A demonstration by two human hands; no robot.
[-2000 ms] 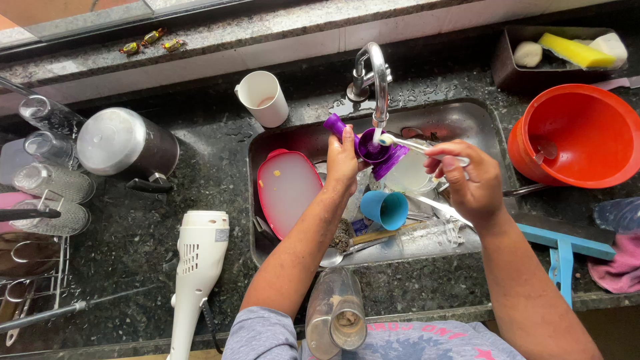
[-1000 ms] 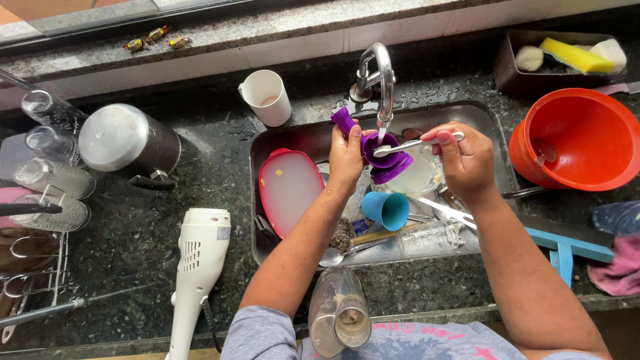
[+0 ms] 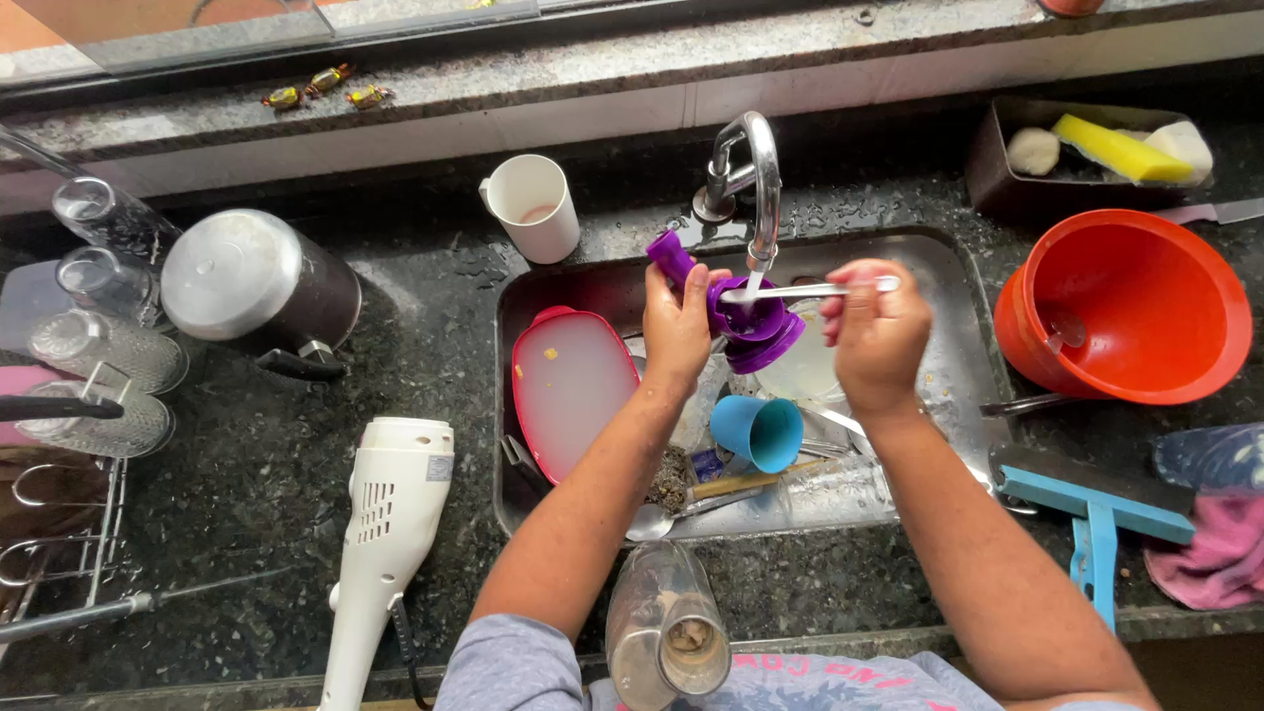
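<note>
My left hand (image 3: 681,321) grips a purple plastic piece (image 3: 752,324) with a short tube and a round cup part, held under the chrome faucet (image 3: 764,197). Water runs from the spout into it. My right hand (image 3: 879,331) holds a metal spoon or similar utensil (image 3: 815,290), its far end at the purple piece's opening. Below them in the steel sink (image 3: 948,336) lie a blue plastic cup (image 3: 755,433) on its side, a translucent lid with a red rim (image 3: 575,390), a round clear dish, a metal spoon (image 3: 649,522) and other utensils.
A white mug (image 3: 534,209) stands behind the sink. Left are a metal pot (image 3: 262,286), upturned glasses (image 3: 109,351) and a white hand blender body (image 3: 395,523). Right are a red bowl (image 3: 1136,306), a sponge tray (image 3: 987,168) and a blue squeegee (image 3: 1096,509). A cloudy clear container (image 3: 642,622) is at the front edge.
The purple piece has stayed in my left hand under the faucet. My right hand has kept hold of the utensil, whose angle has changed at the purple piece.
</note>
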